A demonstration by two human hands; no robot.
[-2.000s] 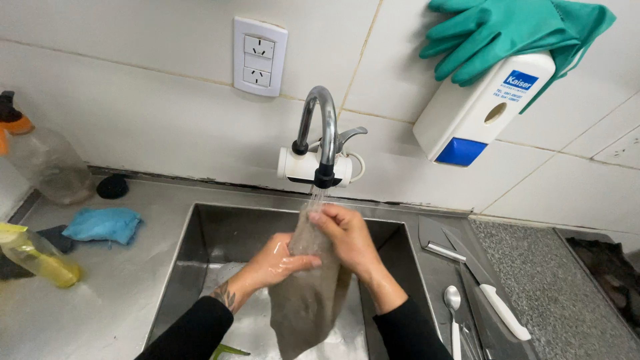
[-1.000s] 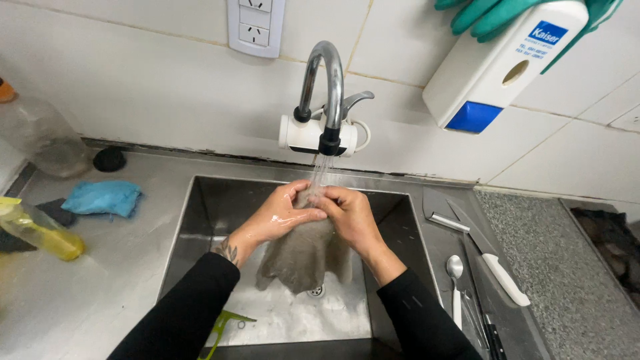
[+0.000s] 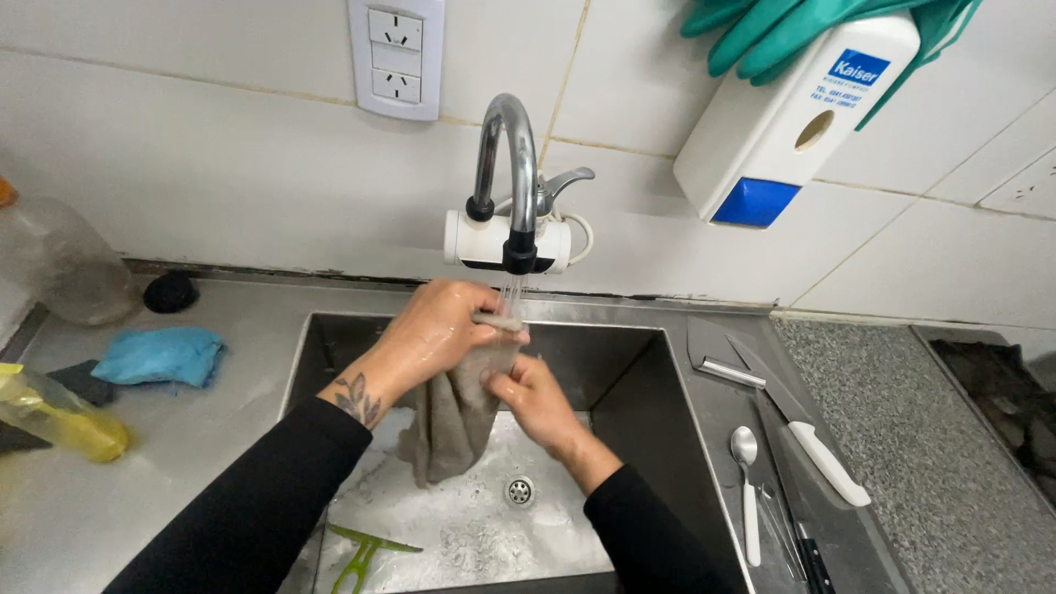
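Water runs from the chrome faucet (image 3: 518, 157) onto a wet grey-brown cloth (image 3: 450, 421). My left hand (image 3: 437, 334) grips the cloth's top edge just under the spout, and my right hand (image 3: 532, 396) pinches it a little lower, to the right. The rest of the cloth hangs over the stainless steel sink (image 3: 639, 371). Below it, water lies around the drain (image 3: 520, 492). A green squeegee-like tool (image 3: 363, 549) rests at the basin's lower left.
At left are a yellow-liquid bottle (image 3: 74, 417), a blue sponge or cloth (image 3: 161, 356) and a clear bottle (image 3: 66, 256). A white-handled knife (image 3: 825, 462) and spoon (image 3: 745, 478) lie at right. Green gloves (image 3: 767, 37) drape over a wall dispenser (image 3: 792, 124).
The hands, close together at the cloth's top one second ago, are now apart, the right one lower. The cloth hangs narrower and further left, leaving the drain in view.
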